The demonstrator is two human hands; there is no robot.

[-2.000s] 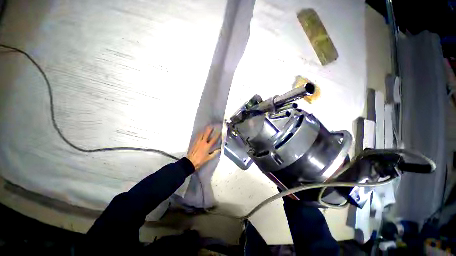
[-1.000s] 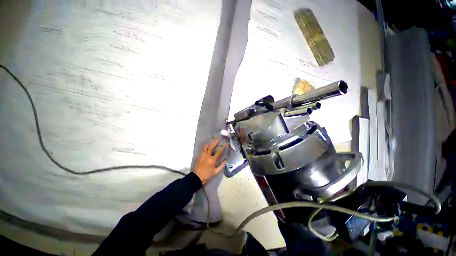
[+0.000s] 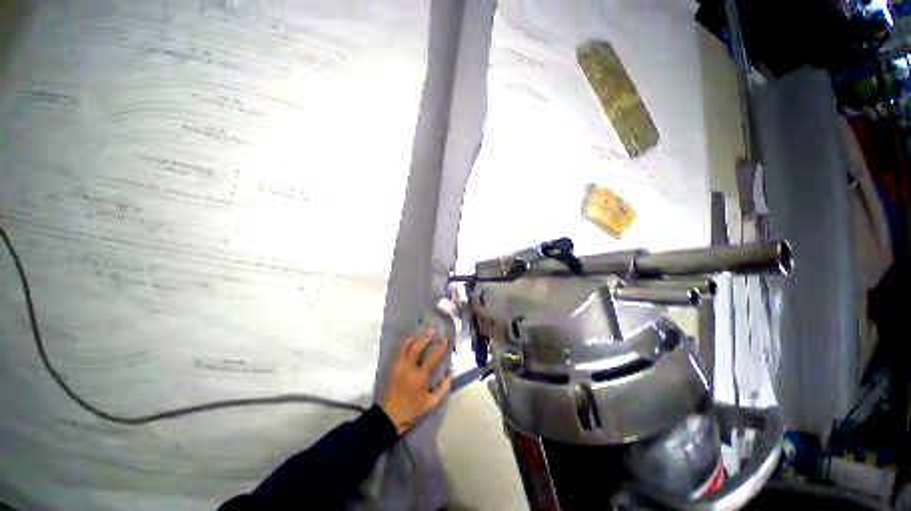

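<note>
My left hand (image 3: 414, 384), bare in a dark sleeve, lies flat with fingers spread on the grey fabric strip (image 3: 405, 284), beside the front of the cutting machine (image 3: 594, 349). The fingers point up toward the cutter's front edge. The machine's silver-and-black motor body fills the lower right, with a metal tube pointing right. Its base plate (image 3: 467, 378) shows only in part beside my fingertips. The white paper marker (image 3: 220, 220) covers the fabric left of the strip. My right hand is not visible; the machine body and the frame's lower edge cut off that area.
A long olive-brown weight (image 3: 619, 98) and a short yellow-tan block (image 3: 608, 211) lie on the paper beyond the machine. A dark cable (image 3: 165, 414) curves across the marker to my left wrist. Cut strips (image 3: 751, 329) and a long grey roll (image 3: 814, 230) lie at the right.
The cutter has turned so its tube points right, and it looks larger and lower in view. My left hand stays beside it on the strip and appears lower. The yellow block is now uncovered.
</note>
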